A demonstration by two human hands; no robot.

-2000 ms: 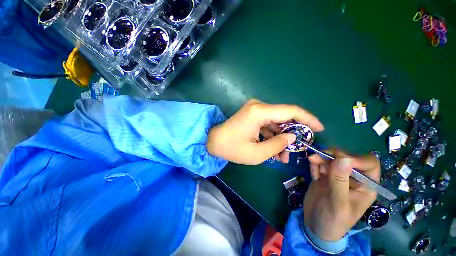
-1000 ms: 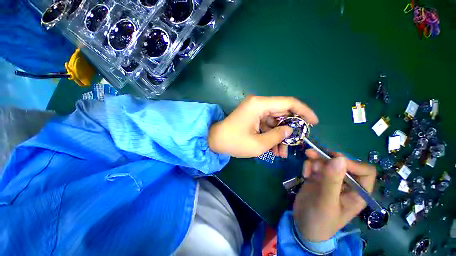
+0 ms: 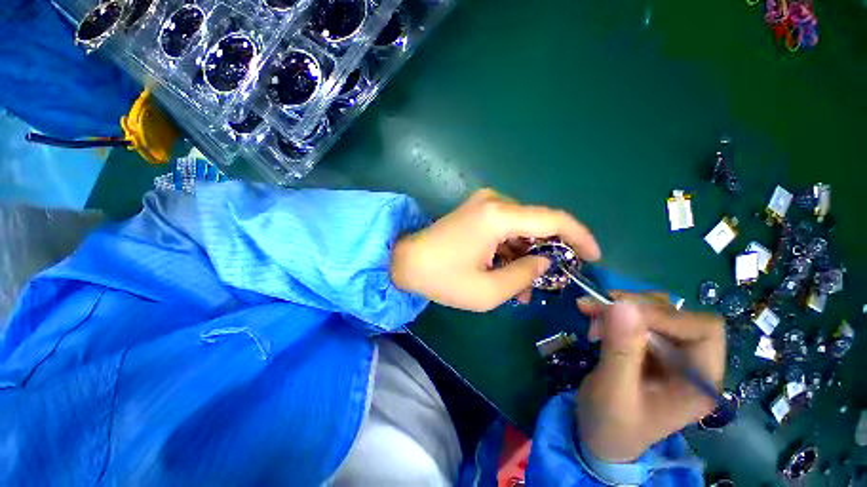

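My left hand (image 3: 480, 253) holds a round watch housing (image 3: 554, 263) with a shiny silver rim and dark inside, its thumb over the near edge. My right hand (image 3: 646, 371) holds metal tweezers (image 3: 587, 285) like a pen, their tips at the inside of the housing. The right hand and the rear of the tweezers are blurred. Whether the tips grip a small part cannot be seen. A blue strip (image 3: 623, 280) shows behind the tweezers, partly hidden by the right hand.
A clear blister tray (image 3: 285, 157) with round housings lies upper left, beside a yellow item (image 3: 147, 126) with black cord. White batteries (image 3: 680, 211) and small black components (image 3: 794, 271) lie on the green mat at right. Pink-red bands (image 3: 792, 21) lie upper right.
The tweezers tips moved from the housing's rim onto its inside. My right hand shifted slightly right and down. The blue strip now shows right of the housing. The pink-red bands sit higher and further left.
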